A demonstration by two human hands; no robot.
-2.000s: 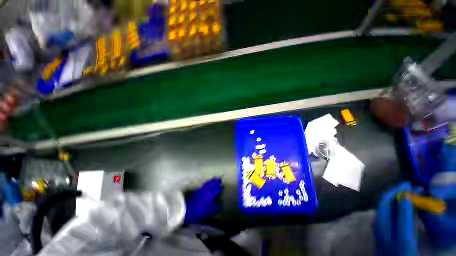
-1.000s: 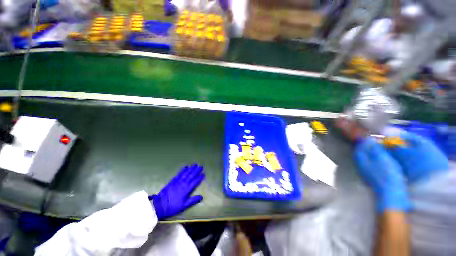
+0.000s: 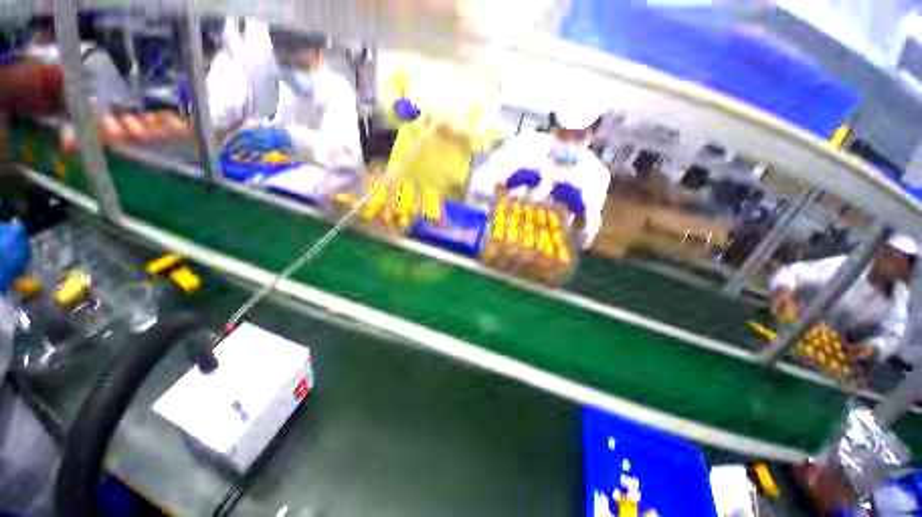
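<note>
Neither of my hands is in view. The blue parts tray point(image 3: 652, 459) is at the bottom right, cut off by the lower edge. Small white rings and a yellow unit point(image 3: 627, 503) lie in it. The white bench box point(image 3: 238, 399) with its red switch stands on the dark bench at the lower left. A black corrugated hose point(image 3: 86, 434) arches beside it. White paper point(image 3: 733, 490) and another yellow unit point(image 3: 766, 480) lie right of the tray.
A green conveyor belt point(image 3: 485, 321) crosses behind the bench. Beyond it are several workers in white coats and a tray of yellow units point(image 3: 531, 237). A thin rod point(image 3: 303, 261) slants above the box. A light-blue glove point(image 3: 12, 252) shows at the left edge, a clear plastic bag point(image 3: 864, 444) at the right.
The view has tilted up and turned left. The blue tray now sits lower and further right in the picture, and the box appears further right. My left gloved hand has left the picture.
</note>
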